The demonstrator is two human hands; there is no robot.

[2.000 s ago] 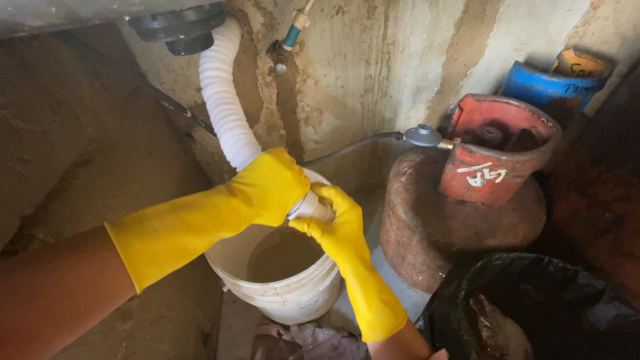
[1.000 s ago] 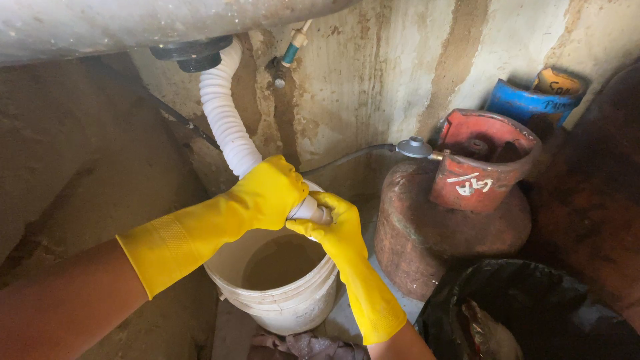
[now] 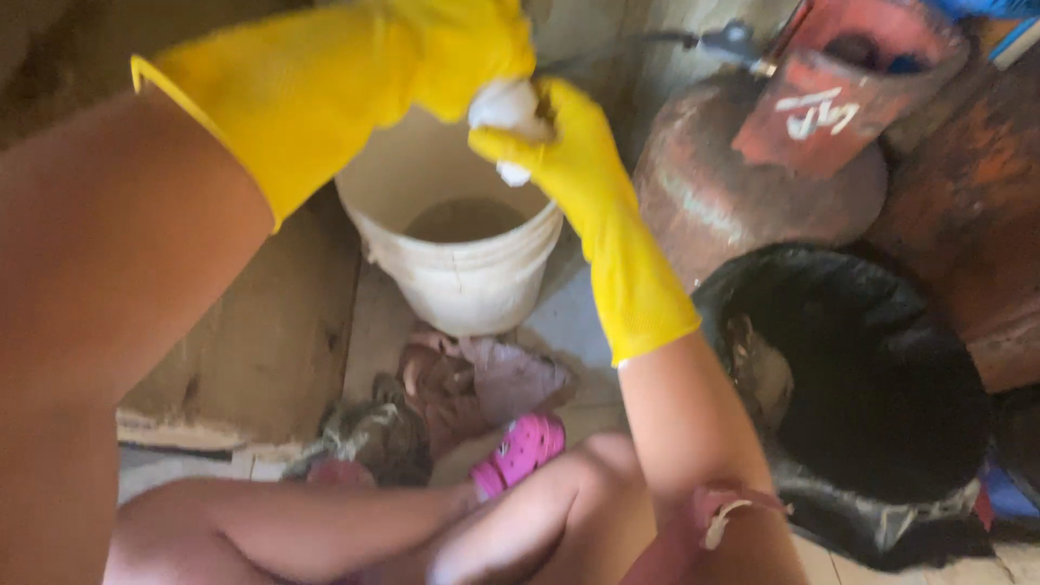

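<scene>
Both my hands wear yellow rubber gloves and meet above a white plastic bucket (image 3: 463,280) with murky liquid low inside. My left hand (image 3: 459,61) is closed around the white drain hose, whose upper part is out of view. My right hand (image 3: 561,146) grips the white end piece (image 3: 508,114) of the hose, thumb across its front. A smaller white bit (image 3: 513,173) shows below that thumb; what it is cannot be told. The picture is blurred around the fingers.
A rusty red gas cylinder (image 3: 699,195) with a regulator (image 3: 731,41) stands right of the bucket. Nearer is a bin lined with a black bag (image 3: 877,382). Crumpled rags (image 3: 487,378) lie before the bucket, close to a pink clog (image 3: 528,447). A wooden panel (image 3: 244,325) is at the left.
The view has tilted down, so my legs and the rags show and the sink is out of sight. Both hands remain together at the hose end above the bucket.
</scene>
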